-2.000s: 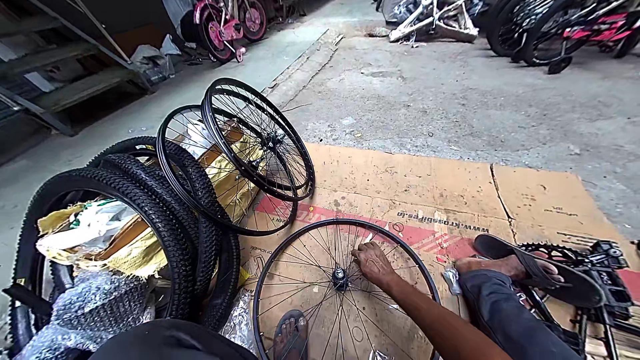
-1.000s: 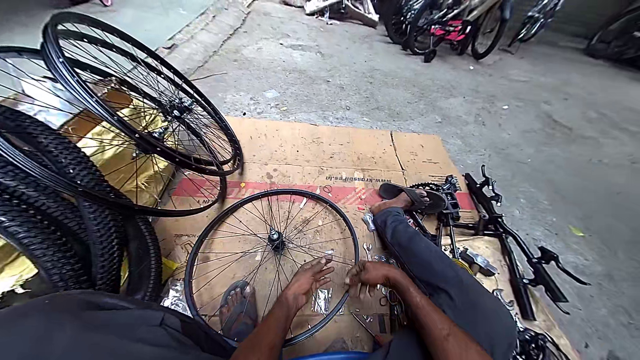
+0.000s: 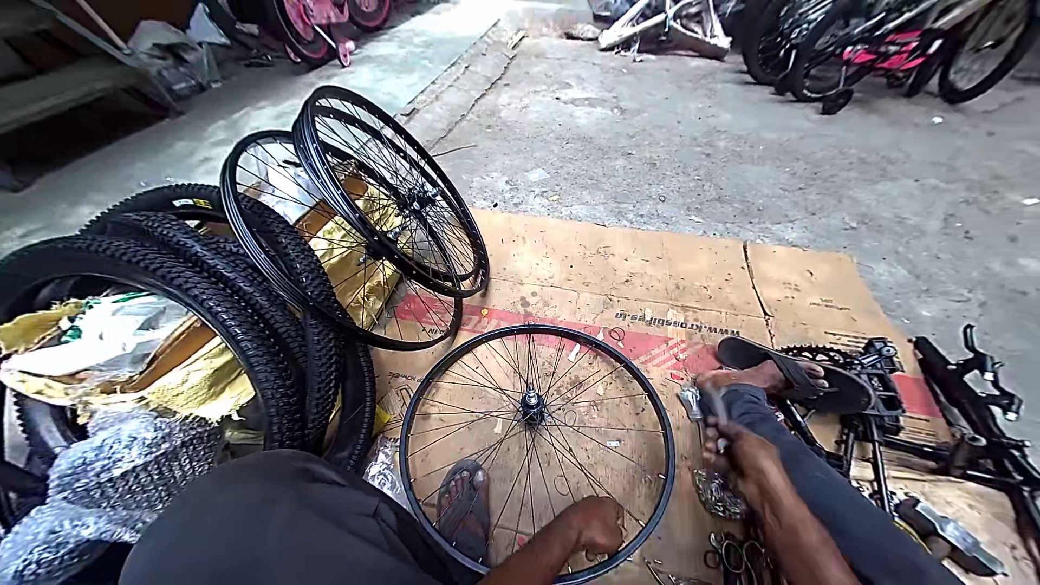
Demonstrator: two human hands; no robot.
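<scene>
A spoked bicycle wheel rim (image 3: 660, 404) lies flat on the printed cardboard, its hub (image 3: 532, 404) facing up. My left hand (image 3: 597, 526) is over the near right spokes, fingers curled down; whether it holds anything is hidden. To the right of the rim, my right hand (image 3: 743, 455) grips a small tool with a greyish shaft, partly blurred, near my right ankle. My left foot in a sandal (image 3: 465, 504) shows at the wheel's near left. Small metal parts in a clear bag (image 3: 719, 494) and several metal tools (image 3: 738, 554) lie beside my right forearm.
Several knobby tyres (image 3: 276, 325) and bubble wrap (image 3: 122, 479) stand at left. More spoked wheels (image 3: 479, 244) lean over yellow sacking behind them. Black bicycle parts (image 3: 877, 406) and handlebars with brake levers (image 3: 987, 370) lie at right. Parked bicycles (image 3: 894, 53) stand at the far right.
My right hand has moved right, away from the rim, and now holds a small tool. My left hand stays over the wheel's near side, its fingers now curled. The view has swung left.
</scene>
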